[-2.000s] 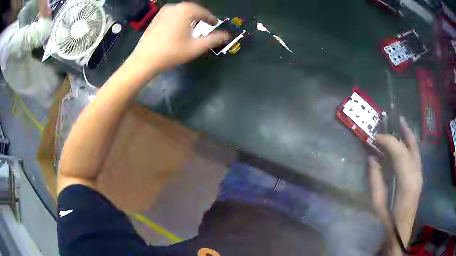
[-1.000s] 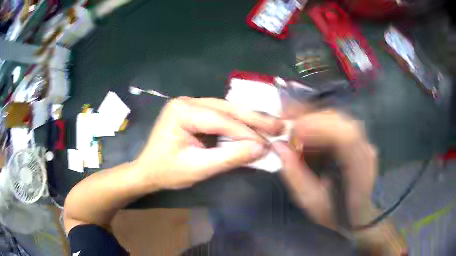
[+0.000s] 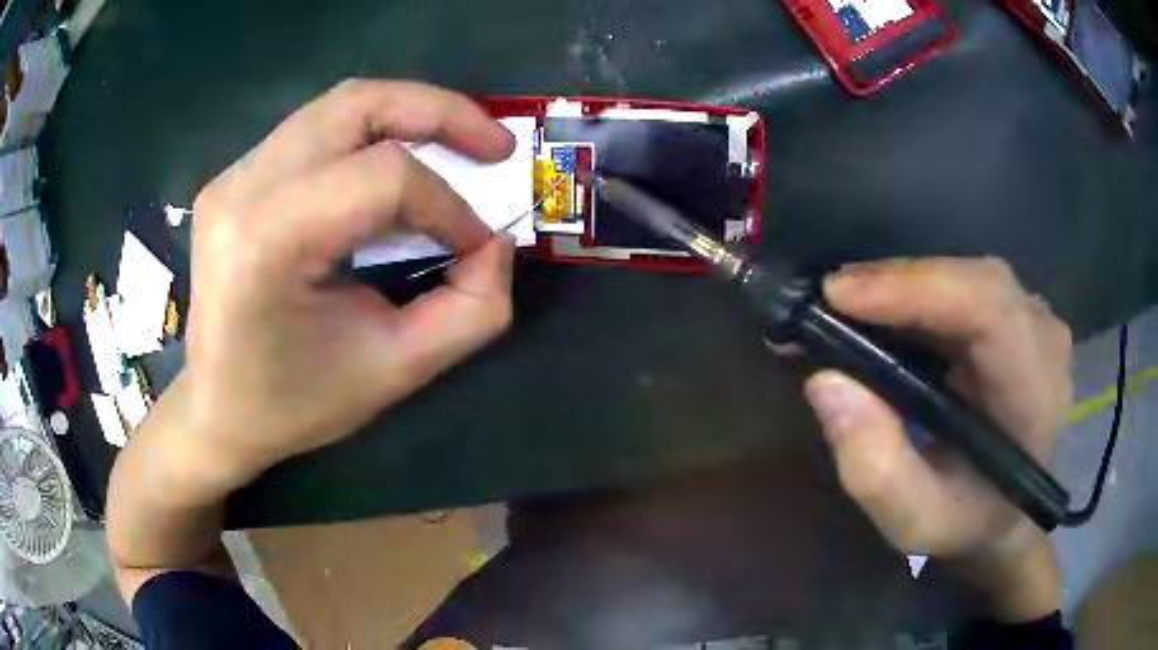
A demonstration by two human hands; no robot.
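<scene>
The red phone housing point(image 3: 654, 263) lies open on the dark green mat, its dark screen area to the right. A white LCD module point(image 3: 476, 191) lies over its left end, with its orange-gold flex tail point(image 3: 551, 193) on the blue-white board. My left hand point(image 3: 343, 254) rests over the module and pinches a thin solder wire point(image 3: 544, 203) that reaches the flex. My right hand point(image 3: 952, 394) holds the black soldering iron point(image 3: 914, 394); its tip is at the right side of the flex. Whether the tip touches is unclear. The left part of the module is hidden by my left hand.
Several loose LCD modules point(image 3: 142, 295) lie at the left, near a white fan point(image 3: 32, 495) and a row of white blocks point(image 3: 28, 241). Another red housing point(image 3: 876, 57) is at the top right, with a further phone part point(image 3: 1098, 57) beyond. The iron's cord point(image 3: 1120, 406) hangs at the right.
My hands have moved apart from their blurred close position. The module now lies across the housing. My right hand now clearly holds the iron, and the solder wire is visible in my left.
</scene>
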